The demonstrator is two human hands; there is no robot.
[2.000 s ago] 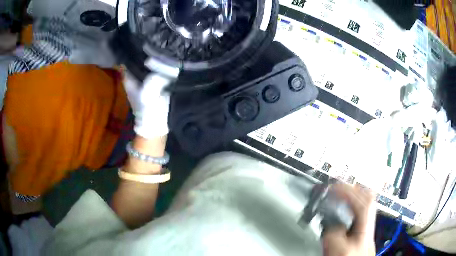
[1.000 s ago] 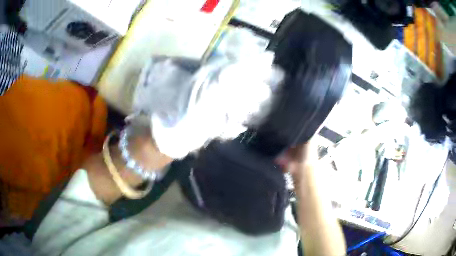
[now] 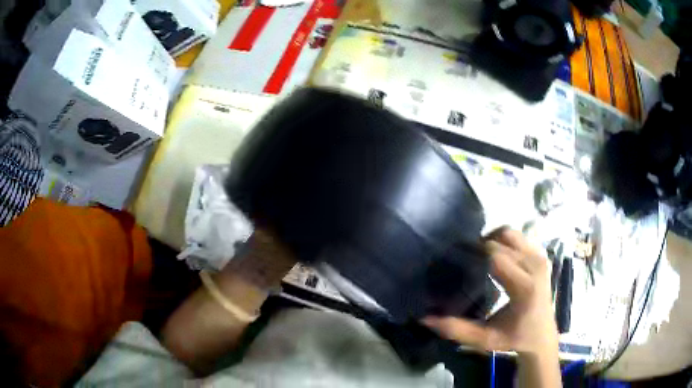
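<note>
A black table fan (image 3: 357, 182) is held up in front of me, blurred, with its smooth rounded shell facing up and its narrower end at the lower right. My bare right hand (image 3: 516, 292) grips that end, thumb below and fingers at the side. My left hand (image 3: 269, 250) is mostly hidden under the fan's left side; only the wrist and part of the hand show, so its grip cannot be seen. A crumpled white cloth or plastic bag (image 3: 216, 220) lies or hangs beside the left wrist.
White product cartons (image 3: 106, 102) stand at the upper left. Printed label sheets (image 3: 425, 79) cover the bench. Other black fans (image 3: 531, 38) stand at the far side and right edge. A dark long tool (image 3: 564, 292) lies at right. A person's orange garment (image 3: 68, 295) is at left.
The fan has turned and moved up and left, its shell now facing up. The white material has moved from across the fan to its left side. My right hand has moved right along the fan.
</note>
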